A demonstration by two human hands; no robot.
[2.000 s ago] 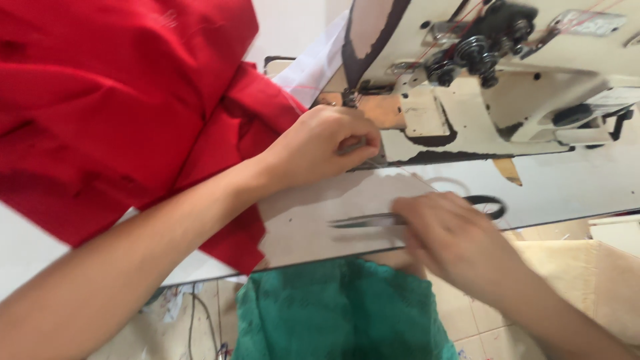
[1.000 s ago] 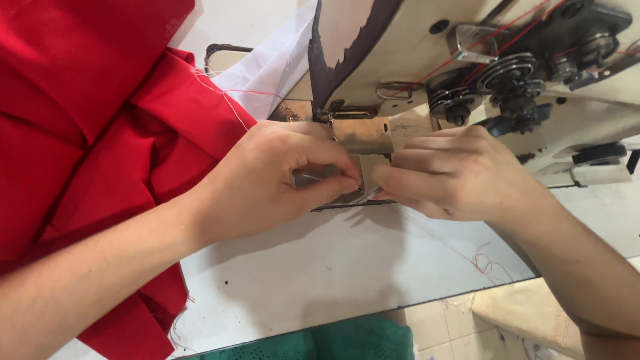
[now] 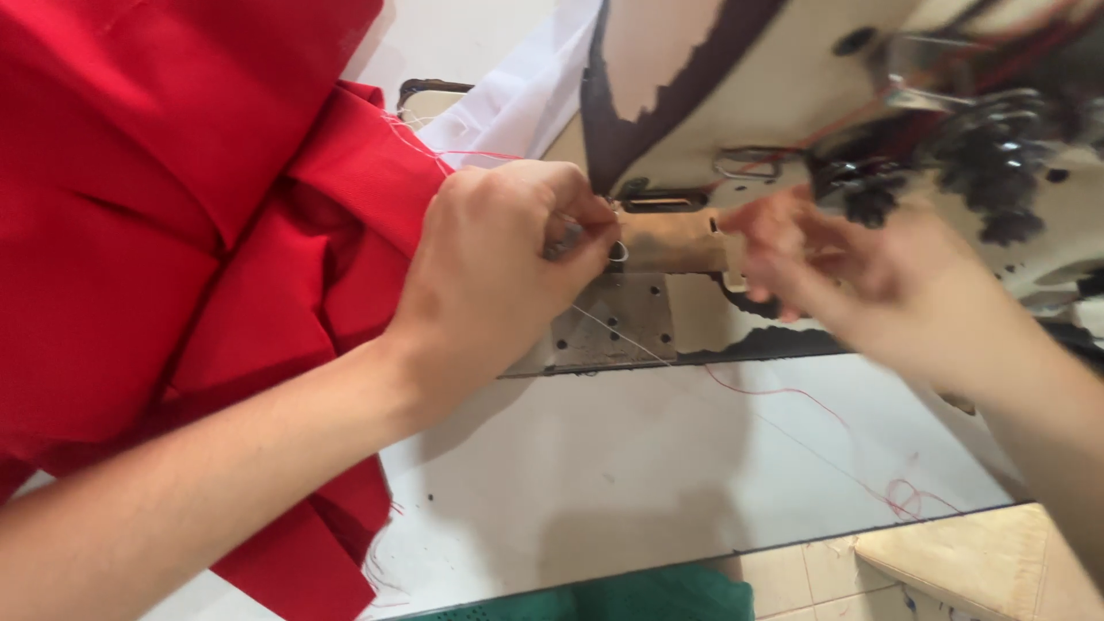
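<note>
My left hand (image 3: 509, 259) pinches a fine white thread between thumb and forefinger, at the needle area of the sewing machine (image 3: 742, 78). The thread (image 3: 621, 336) runs from under that hand down across the metal needle plate (image 3: 612, 323). My right hand (image 3: 828, 250), blurred, hovers by the machine's head, to the right of its copper-coloured plate (image 3: 677, 241); whether its fingers hold anything cannot be told. Red fabric (image 3: 259, 224) with frayed threads lies left of the machine, partly under my left forearm. The needle tip is hidden.
White fabric (image 3: 517, 95) lies behind my left hand. Loose red thread (image 3: 906, 500) rests on the white sewing table (image 3: 604, 474). Below the table's front edge show green fabric (image 3: 664, 595) and a cream padded seat (image 3: 957, 552). Dark thread tensioners (image 3: 992, 164) stick out at upper right.
The scissors in my right hand two seconds ago are out of view. Since one second ago my right hand has moved away from my left, which has moved up towards the needle area.
</note>
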